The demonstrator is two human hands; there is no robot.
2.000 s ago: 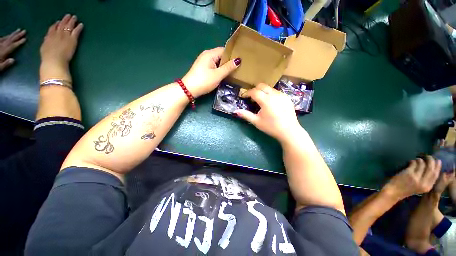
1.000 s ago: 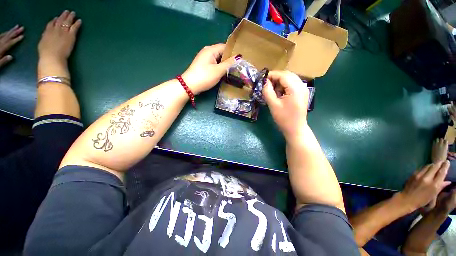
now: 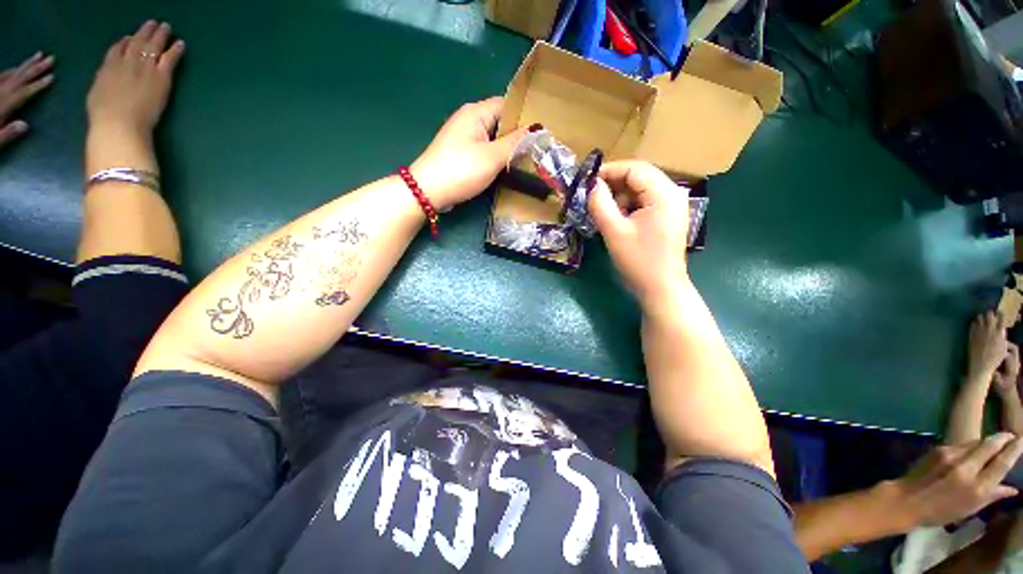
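Note:
An open retail box [image 3: 519, 210] with a brown inside stands in front of me, its lid [image 3: 581, 92] raised. My left hand [image 3: 466, 155] grips the left side of the box and lid. My right hand [image 3: 643, 216] pinches a black coiled cable [image 3: 586, 179] in clear plastic, held above the box. A shiny clear accessory bag [image 3: 546, 158] with red and dark bits lies between my hands; whether my left fingers touch it I cannot tell. More clear plastic shows in the box bottom. A second open box [image 3: 697, 216] stands to the right, partly hidden by my right hand.
Behind the boxes are a blue parts bin [image 3: 632, 58] with a red-handled tool [image 3: 620, 31] and a brown carton [image 3: 523, 16]. A black equipment case [image 3: 949, 101] stands back right. Another person's hands rest on the bench at left; other people's hands show at right.
Since two seconds ago, my right hand has lifted the bag and black cable out of the box. Over the last second it has barely moved. The hands at far right have shifted.

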